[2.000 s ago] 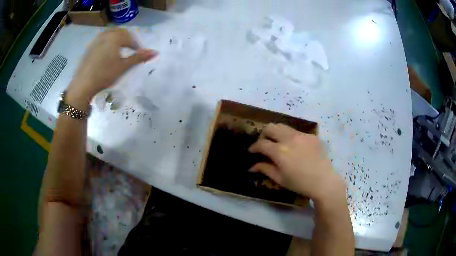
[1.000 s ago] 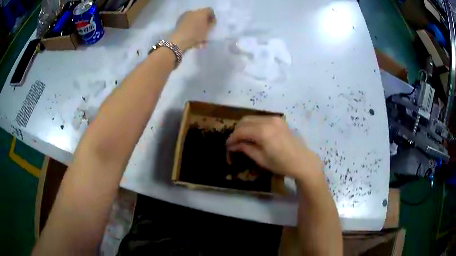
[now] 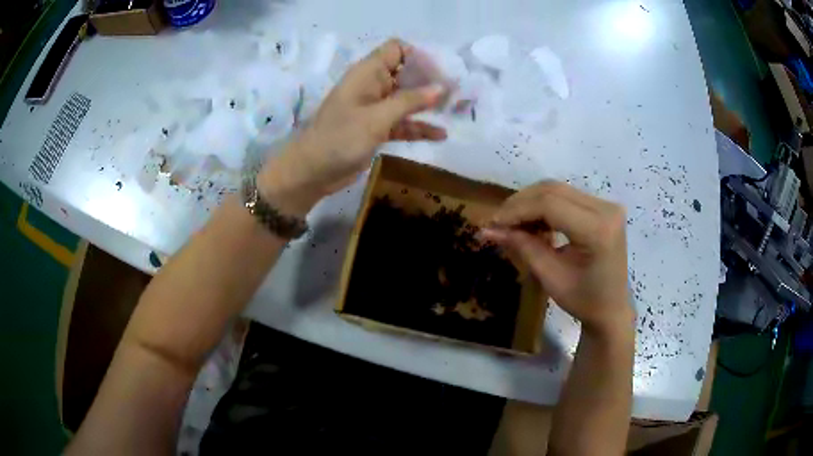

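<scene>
An open brown parts box (image 3: 355, 258) lies tilted on the white table, with a mass of small black parts (image 3: 401, 258) and a few tan pieces (image 3: 472, 310) in it. My left hand (image 3: 374, 111), with a metal-link watch, is above the table behind the box. Its fingers hold a blurred translucent disc (image 3: 426, 71). My right hand (image 3: 575, 245) is over the box's right side, thumb and forefinger pinched together at the edge of the black parts; whether a part is between them is too small to tell.
Translucent discs (image 3: 548, 71) lie on the white table (image 3: 615, 134) behind my left hand and at left. Black specks (image 3: 664, 312) are scattered at right. A phone (image 3: 58, 58), small tray (image 3: 125, 22) and blue can (image 3: 189, 9) stand far left. Grey equipment (image 3: 771, 214) is beyond the right edge.
My left hand has come back from the far side of the table towards the box, and a disc now shows in its fingers. My right hand has drawn up and right from the black parts.
</scene>
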